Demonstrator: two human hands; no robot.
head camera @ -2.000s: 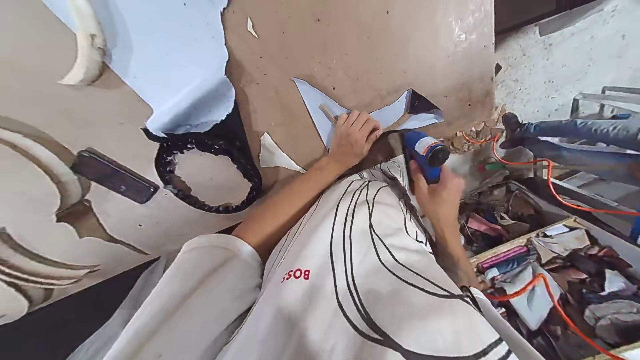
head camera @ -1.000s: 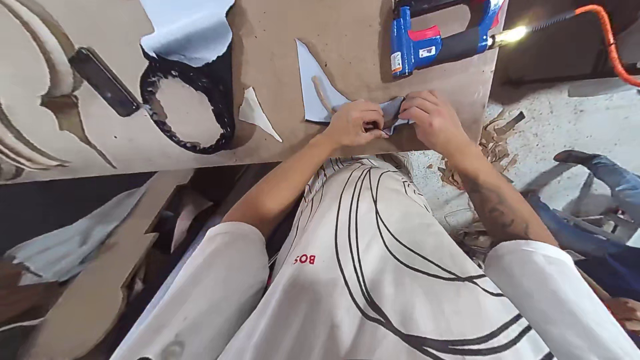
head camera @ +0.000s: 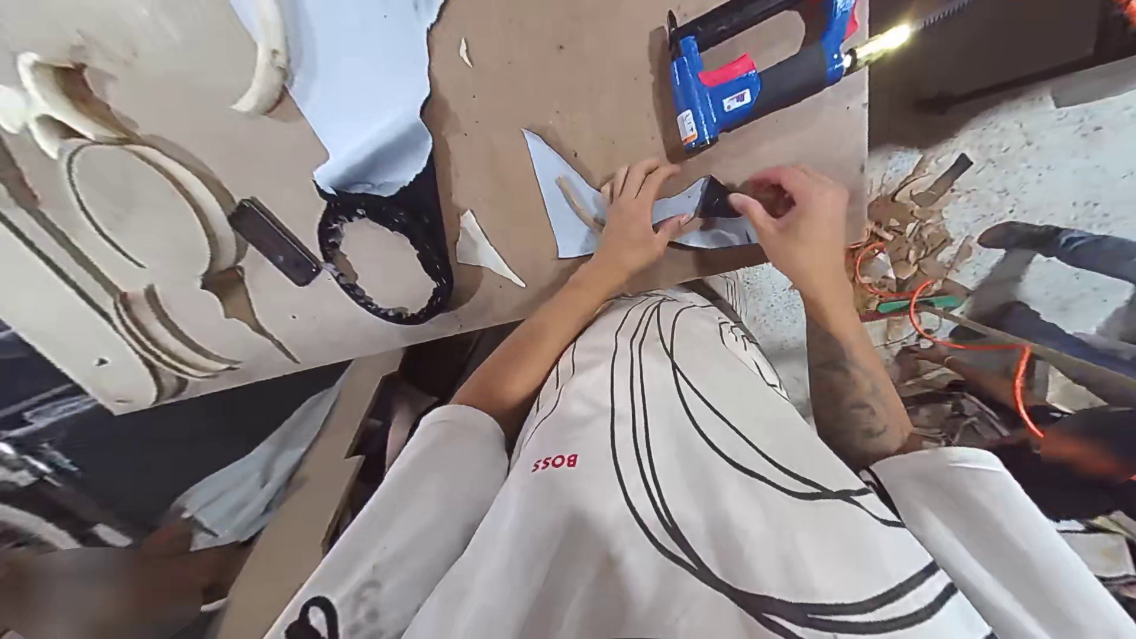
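On the brown board worktop lies a piece of pale grey sheet material (head camera: 552, 206) with a curved tan strip (head camera: 577, 202) on it. My left hand (head camera: 635, 213) presses down on this piece, fingers bent over the strip. At its right end a black corner (head camera: 715, 197) shows, and my right hand (head camera: 794, 209) pinches that corner between thumb and index finger. Above my hands, a blue and black pneumatic stapler (head camera: 723, 89) rests on the board near its right edge. To the left lies a small white triangular scrap (head camera: 484, 248).
A dark phone (head camera: 275, 241), a black ring-shaped piece (head camera: 435, 275), a pale sheet (head camera: 373, 89) and curved cream parts (head camera: 146, 213) lie at the left. An orange hose (head camera: 1021, 382) and scraps (head camera: 914, 213) are at the right, near another person's legs (head camera: 1074, 244).
The stapler, held in my right hand two seconds ago, now lies on the board. My right hand has moved to the black corner of the grey piece. My left hand remains on that piece.
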